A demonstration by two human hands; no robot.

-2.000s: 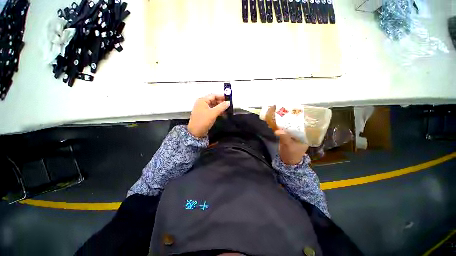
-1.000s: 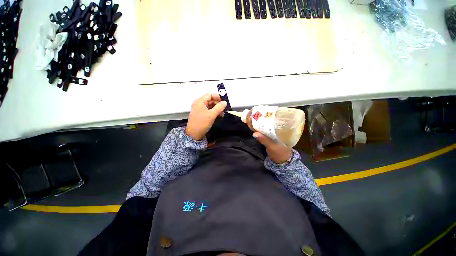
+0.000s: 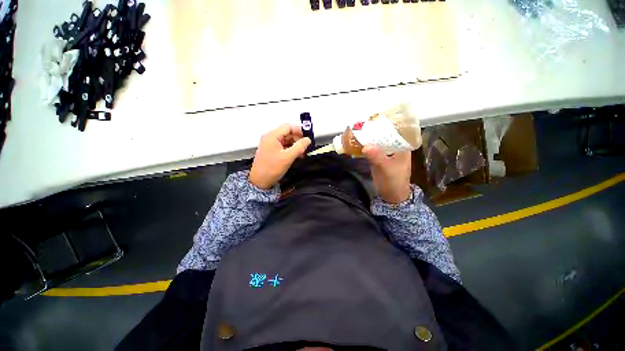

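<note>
My left hand (image 3: 275,156) pinches a black strap tab (image 3: 306,126) upright at the table's front edge, with a pale round dot on its upper part. My right hand (image 3: 390,170) holds a glue bottle (image 3: 385,133) tilted, its base raised to the right. The long pale nozzle points left and down, its tip at the lower end of the tab by my left fingers. Whether it touches the tab I cannot tell. A row of black tabs (image 3: 377,3) lies on the pale board (image 3: 315,58), cut off by the top edge.
A heap of loose tabs (image 3: 103,58) lies left of the board, beside a white crumpled scrap (image 3: 56,70). A second heap (image 3: 5,55) is at the far left edge. Clear bags (image 3: 565,27) lie at the upper right. Open cardboard boxes (image 3: 510,147) stand below the table.
The bottle moved left from beside the tab until its nozzle reached the tab's lower end, and its base has risen. My left hand keeps the tab. The view has shifted, so the row shows less.
</note>
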